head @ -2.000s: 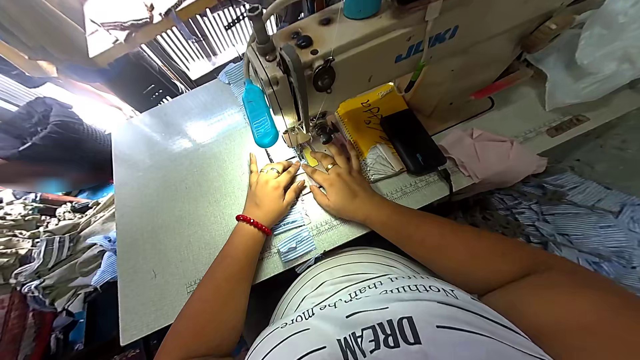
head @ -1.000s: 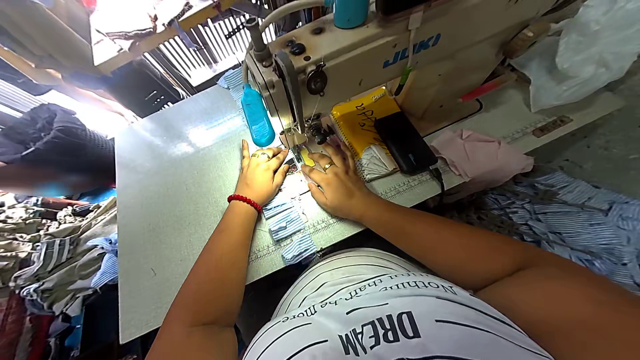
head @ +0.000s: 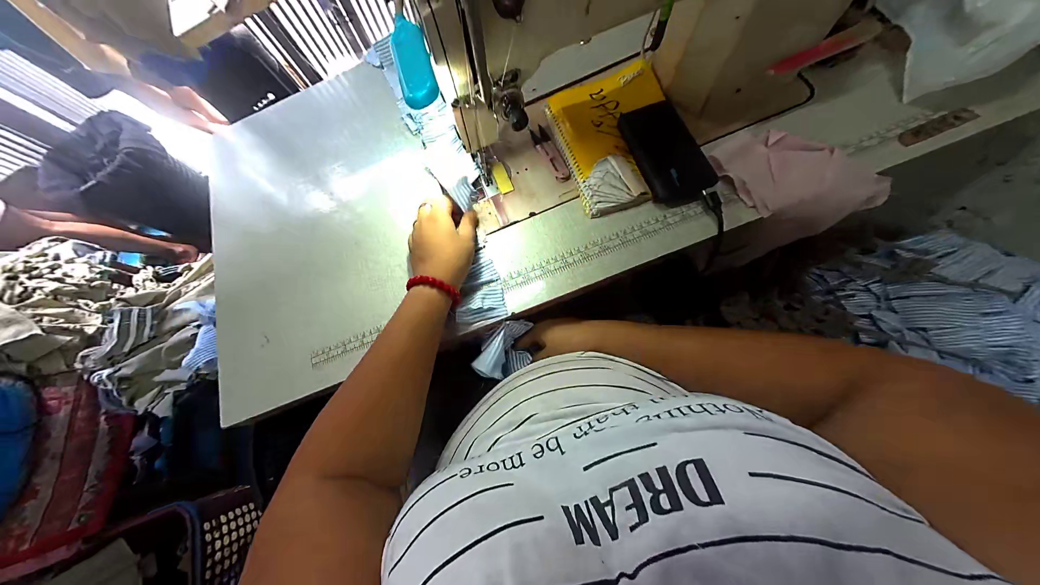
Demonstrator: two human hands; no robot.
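Observation:
My left hand (head: 443, 240) rests on the sewing machine table (head: 301, 244), just left of the needle area, with a dark thin tool, perhaps snips, between its fingers. Blue-and-white striped fabric (head: 483, 288) runs under and beside that hand and past the presser foot (head: 485, 175) of the industrial sewing machine (head: 569, 49). My right hand (head: 543, 340) is below the table's front edge, at my lap, on a bunched piece of striped fabric (head: 502, 349); its fingers are largely hidden.
Right of the needle lie pink-handled thread snips (head: 551, 154), a yellow spiral notebook (head: 597, 106), a black phone-like device (head: 668, 153) with a cable, and pink cloth (head: 800, 175). A blue bottle-shaped object (head: 414, 61) hangs near the machine head. Another person's arm (head: 106, 231) is at far left.
My right hand has moved from beside the needle down below the table edge. Striped fabric now stretches behind the needle area. The left hand stays on the table, now with a dark tool visible.

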